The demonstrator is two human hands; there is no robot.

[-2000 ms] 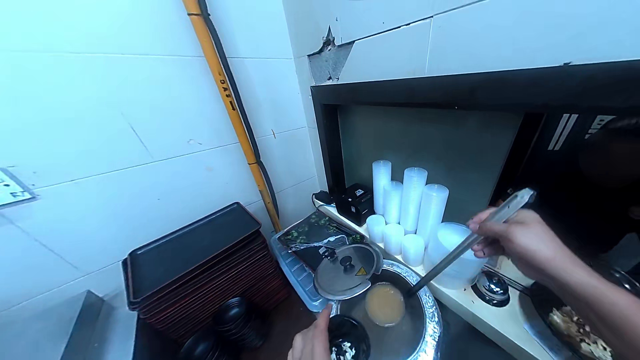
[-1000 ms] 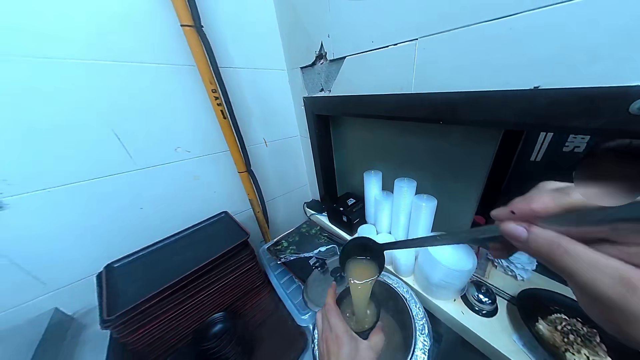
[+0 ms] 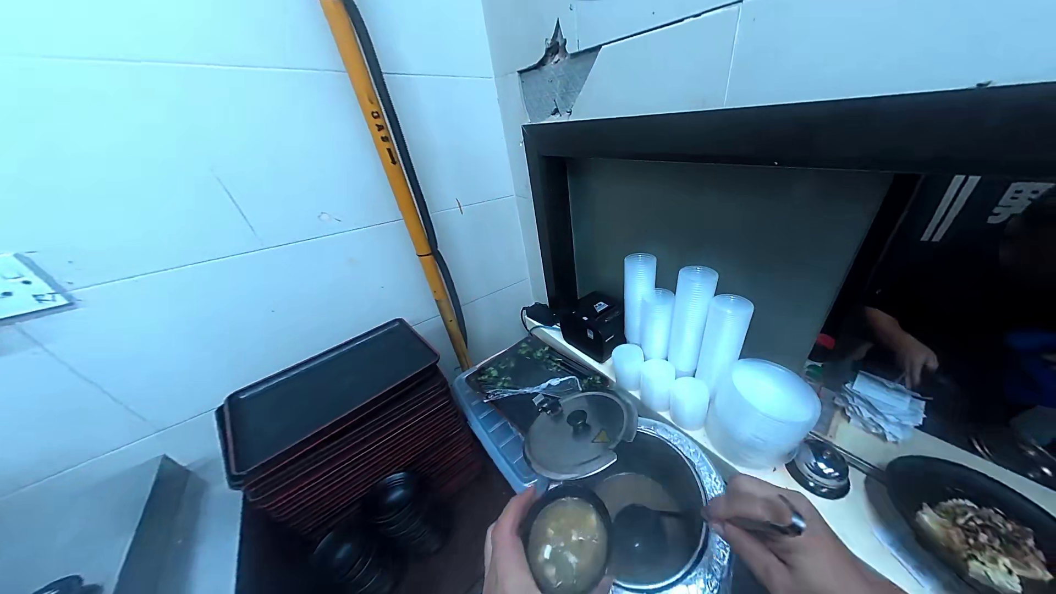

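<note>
My left hand (image 3: 513,549) grips a small black bowl (image 3: 568,540) filled with cloudy, light brown soup that has pale bits in it. Right beside it, my right hand (image 3: 771,528) holds the handle of a ladle (image 3: 642,532), whose dark bowl is down inside a round metal pot (image 3: 693,462). Cloudy liquid shows in the pot, and crinkled foil (image 3: 716,569) surrounds its rim. A steel lid with a black knob (image 3: 577,433) rests at the pot's back left side.
Left of the pot are stacked dark trays (image 3: 330,404) and black bowls (image 3: 404,503). Behind are a tray with green herbs (image 3: 528,363), stacked plastic cups (image 3: 693,322), plastic tubs (image 3: 763,412) and a call bell (image 3: 819,466). A food pan (image 3: 982,528) stands right. Another person's hand (image 3: 916,359) shows beyond the counter.
The ladle was pouring soup into the bowl in my left hand; now it is lowered into the pot. My right hand has come down toward the pot's rim.
</note>
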